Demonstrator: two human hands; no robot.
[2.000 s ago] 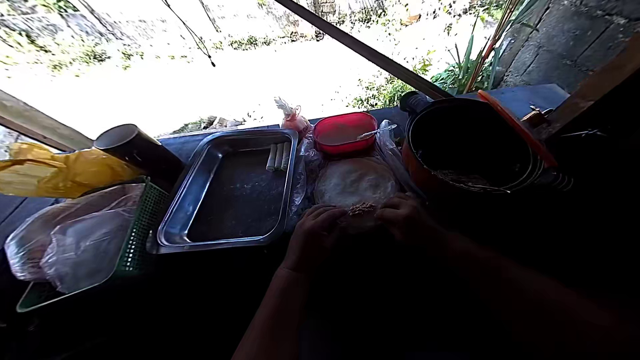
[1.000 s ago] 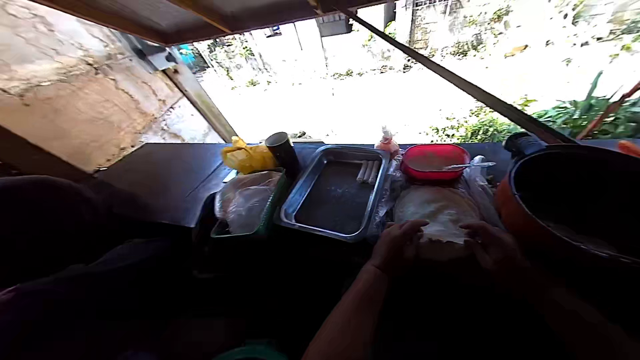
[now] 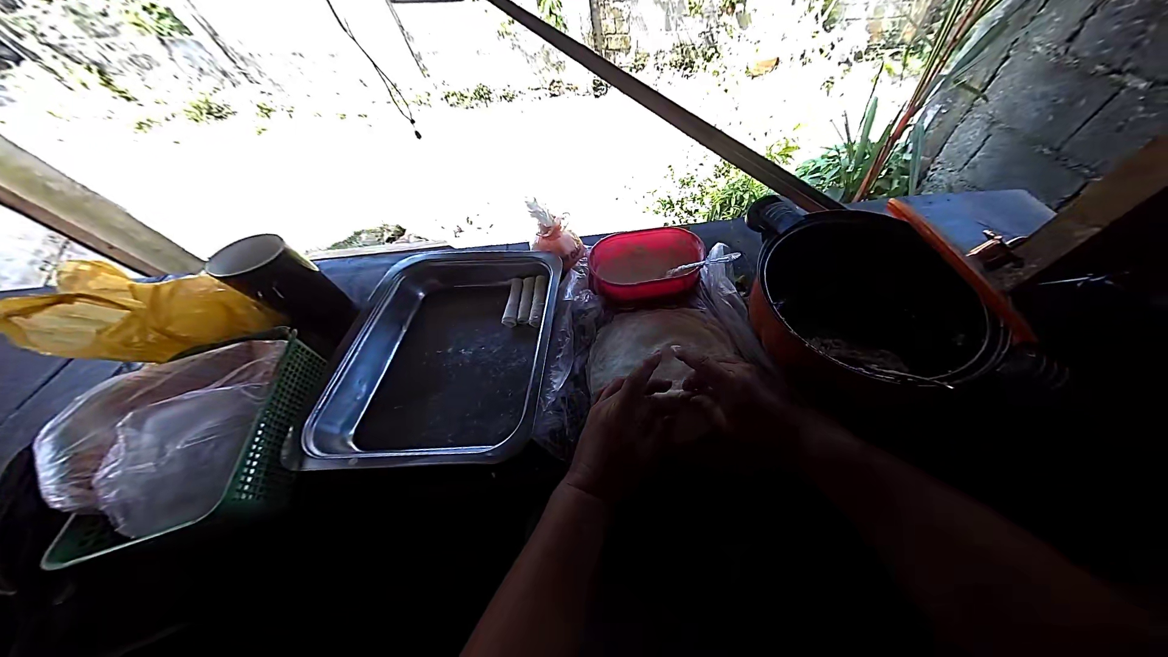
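A stack of round, thin pale wrappers (image 3: 643,333) lies on clear plastic between a metal tray and a pot. My left hand (image 3: 625,420) and my right hand (image 3: 730,388) are over its near part, fingertips close together at a whitish folded edge; shadow hides how firmly they hold it. Three slim pale rolls (image 3: 524,302) lie side by side in the upper right corner of the rectangular metal tray (image 3: 424,453). Behind the wrappers stands a red plastic container (image 3: 646,287) of pale contents, with a clear-handled utensil (image 3: 703,265) across its rim.
At right is a large dark pot (image 3: 776,333) with some filling low inside and an orange lid or board (image 3: 958,269) behind. A knotted plastic bag (image 3: 557,239) stands behind the tray. At left are a green basket (image 3: 274,438) with plastic-wrapped goods, a yellow bag (image 3: 137,315) and a dark cylinder (image 3: 283,287).
The view has swung back to the right. Shreds of filling showed between my hands two seconds ago; now a pale wrapper edge is folded there. My fingers have moved closer together since one second ago.
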